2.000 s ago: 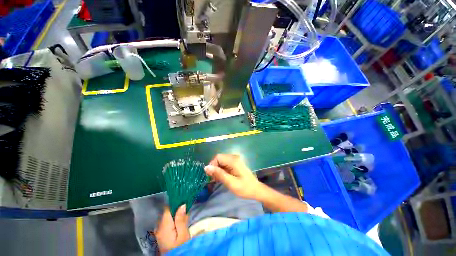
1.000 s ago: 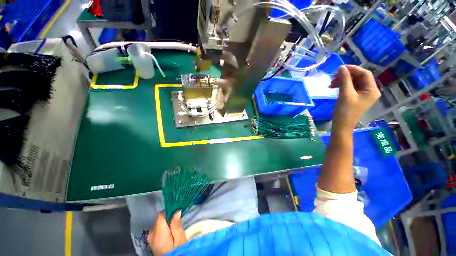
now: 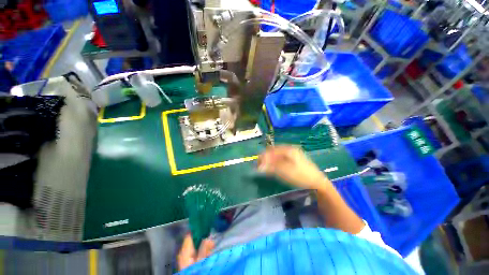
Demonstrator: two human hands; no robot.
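My left hand [image 3: 194,252], cut off by the blue cap or clothing at the bottom edge, is closed around the lower end of a bundle of green wires [image 3: 204,207]. The bundle fans upward, with pale tips at the top. My right hand [image 3: 292,167] is blurred over the bench's front right, right of the bundle and apart from it. A blurred dark green patch shows below its fingers; I cannot tell if it holds wires. More green wires [image 3: 308,137] lie flat at the bench's right, behind my right hand.
A silver press [image 3: 220,43] stands over a metal fixture [image 3: 206,131] inside yellow tape. A small blue bin [image 3: 297,107] is right of it. A large blue tote [image 3: 423,182] is at right. A vented beige cabinet [image 3: 64,188] with black bundles [image 3: 27,129] is at left.
My right hand was beside the bundle, then raised at the right over the totes; now it is lower, over the bench's front right. My left hand still holds the bundle. The view has shifted.
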